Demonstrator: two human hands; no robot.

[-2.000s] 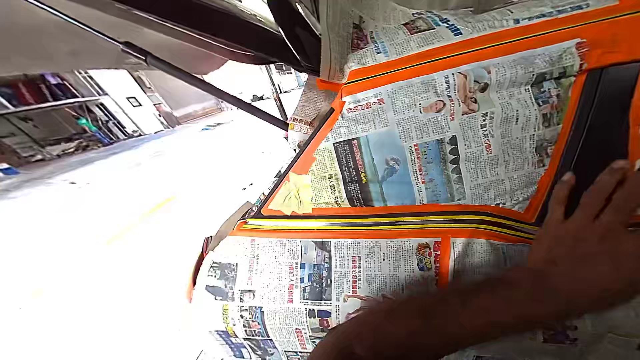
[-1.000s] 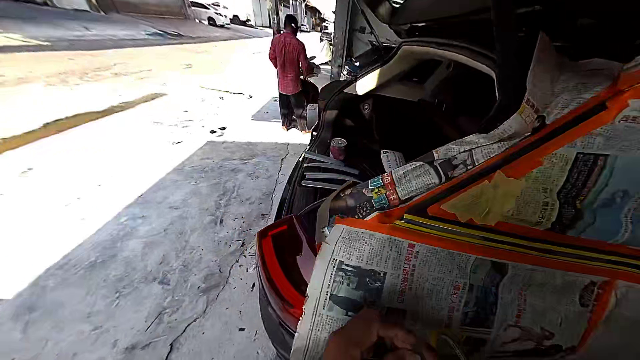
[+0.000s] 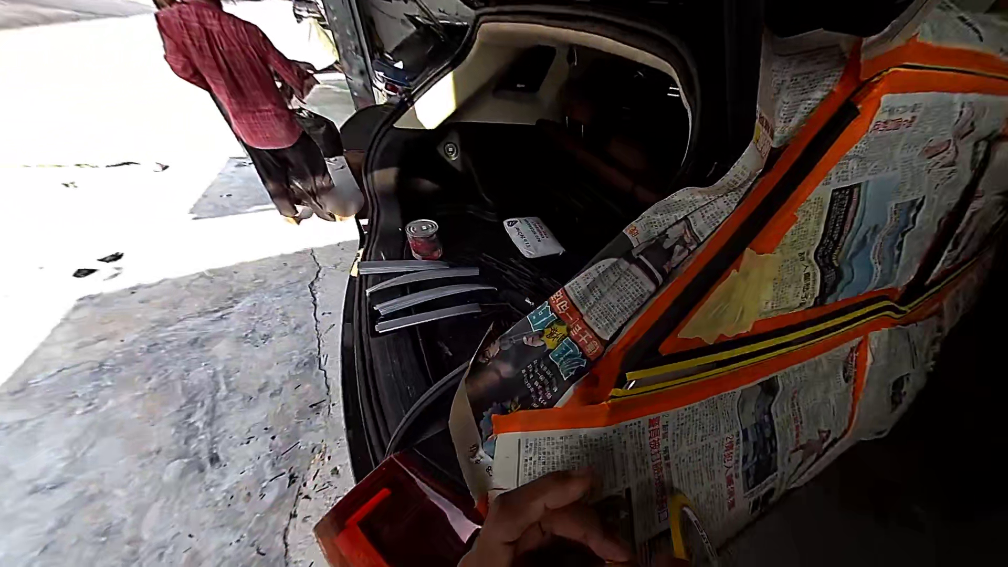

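At the bottom edge, what looks like my left hand (image 3: 543, 520) has curled fingers over the lower corner of newspaper (image 3: 587, 453) masking a car's side. What the fingertips hold, if anything, is not clear. Just right of them is a yellow ring, apparently a roll of tape (image 3: 679, 524), partly cut off by the frame. Orange masking tape (image 3: 551, 419) borders the paper, and yellow-edged trim strips (image 3: 724, 366) run between the sheets. A patch of pale yellow tape (image 3: 728, 303) lies above the trim. I do not see my right hand.
A red tail light (image 3: 402, 520) is left of the hand. Behind it, the open boot holds grey strips (image 3: 433, 298), a tin can (image 3: 424, 239) and a white packet (image 3: 534, 236). A person in a red shirt (image 3: 236, 75) stands beyond, on cracked concrete ground (image 3: 181, 417).
The view has swung to the car's rear corner. Two seconds ago a hand lay spread at the dark window pillar; now a hand is by the newspaper's lower corner.
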